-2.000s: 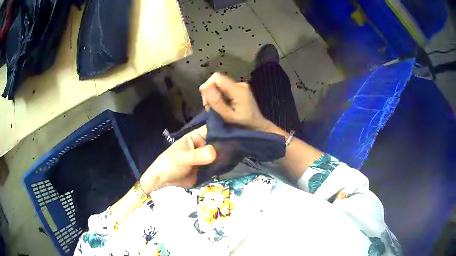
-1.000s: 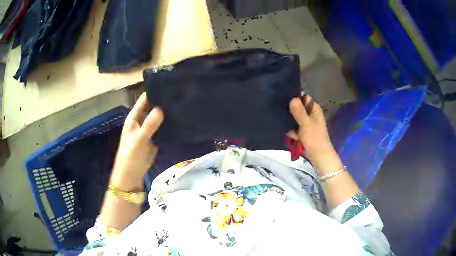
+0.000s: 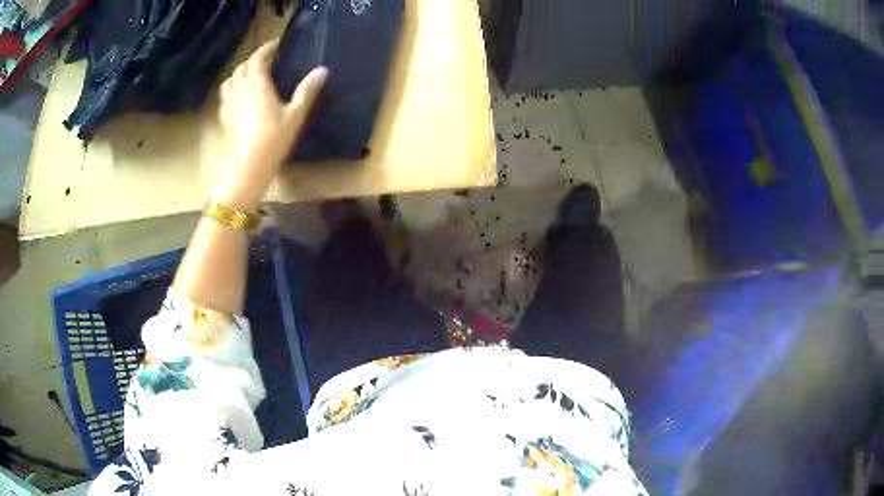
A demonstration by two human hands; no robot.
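My left hand (image 3: 260,121) is at the cardboard in the upper left, thumb spread apart from the fingers. The thumb lies over the left edge of a stack of flat black fabric pieces (image 3: 344,92); the hand is slightly blurred and grips nothing that I can see. The top piece has a small pale mark near its far end. My right hand is not in view.
A heap of loose black pieces (image 3: 160,48) lies left of the stack on the tan cardboard (image 3: 436,116). A blue slotted crate (image 3: 82,358) stands below. Blue bins (image 3: 727,145) are at right. Dark scraps dot the tiled floor.
The black piece held flat between both hands is no longer in them. My left hand has moved up and forward to the stack. My right hand has left the picture. The view has shifted.
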